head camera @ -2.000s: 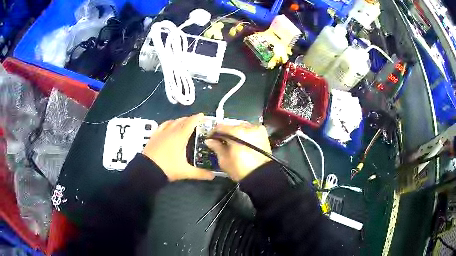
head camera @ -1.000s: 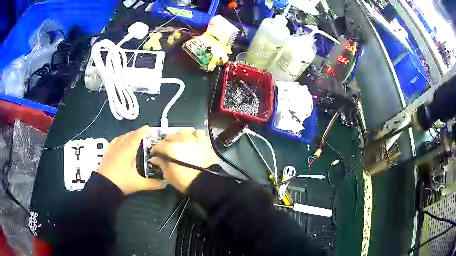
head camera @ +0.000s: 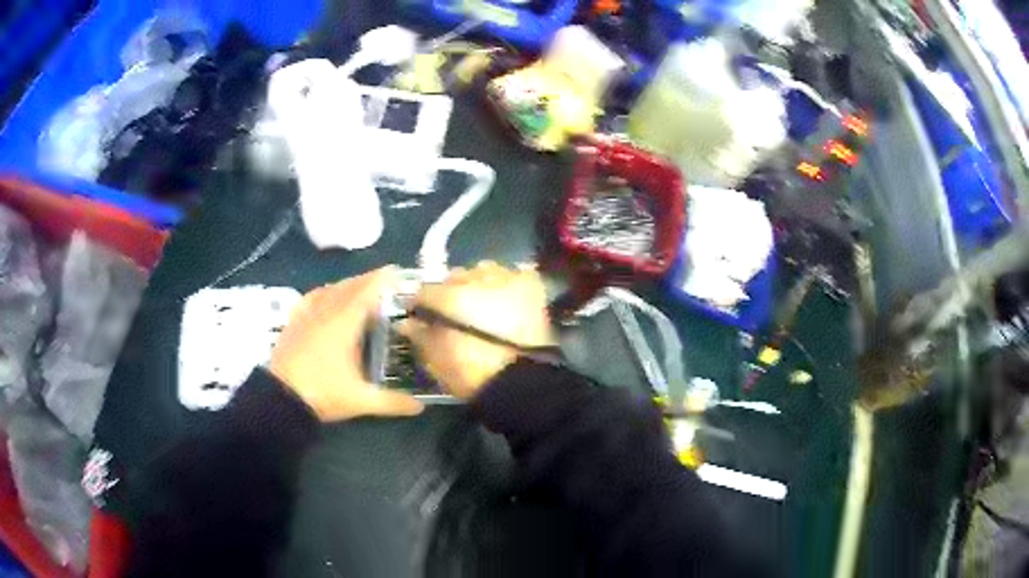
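The open socket housing [head camera: 397, 352] lies in front of me, its circuit board showing between my hands. My left hand [head camera: 339, 348] grips its left side, thumb along the near edge. My right hand [head camera: 480, 327] is over its right side, fingers closed around the end of a dark lead [head camera: 485, 331]; the tip is hidden. A white cord [head camera: 455, 215] runs from the housing's far edge to the back. The white top cover [head camera: 231, 344] lies flat left of my left hand. The picture is blurred.
A power strip [head camera: 412, 124] with coiled white cord [head camera: 327, 158] is at the back. A red tray [head camera: 671, 215] of screws and a blue tray [head camera: 739, 305] of white parts are right, bottles [head camera: 711, 107] behind. A white-handled tool [head camera: 741, 482] lies right, a red crate [head camera: 102, 217] left.
The camera view has shifted back and forth. Both hands stay at the housing, with the dark lead still in my right hand.
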